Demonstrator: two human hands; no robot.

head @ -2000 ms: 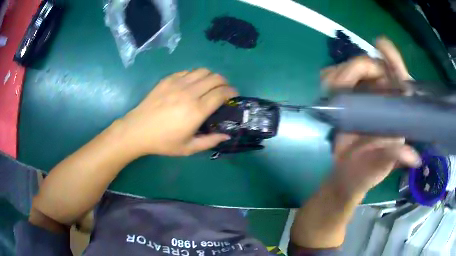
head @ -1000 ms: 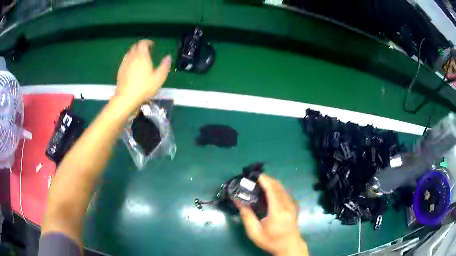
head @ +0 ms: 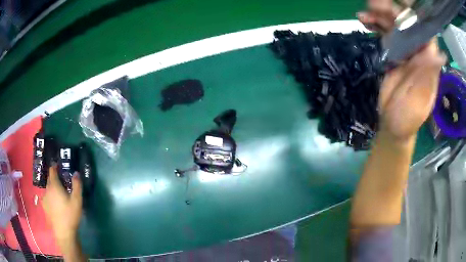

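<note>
A black rounded device housing [head: 215, 152] stands alone on the green bench at the centre, white label up, with thin lead wires at both sides and a black flap sticking out behind. At the far left, my left hand [head: 64, 202] has its thumb and fingers around a black unit with white lettering [head: 66, 162], at the mat's edge. Another lettered unit [head: 39, 161] is beside it on the red mat. At the upper right, my right hand [head: 409, 92] is wrapped around the blurred grey electric screwdriver [head: 429, 28]; its tip cannot be made out.
An open clear bag of screws [head: 108, 123] and a loose screw pile [head: 182, 93] lie behind the housing. A large heap of black plastic brackets [head: 332, 82] is at right, near a purple round basket [head: 452, 130]. A white-edged green conveyor [head: 219, 20] runs behind.
My right hand has left the housing and gone up right to the screwdriver. My left hand has moved from over the conveyor to the units at left, where more units now show.
</note>
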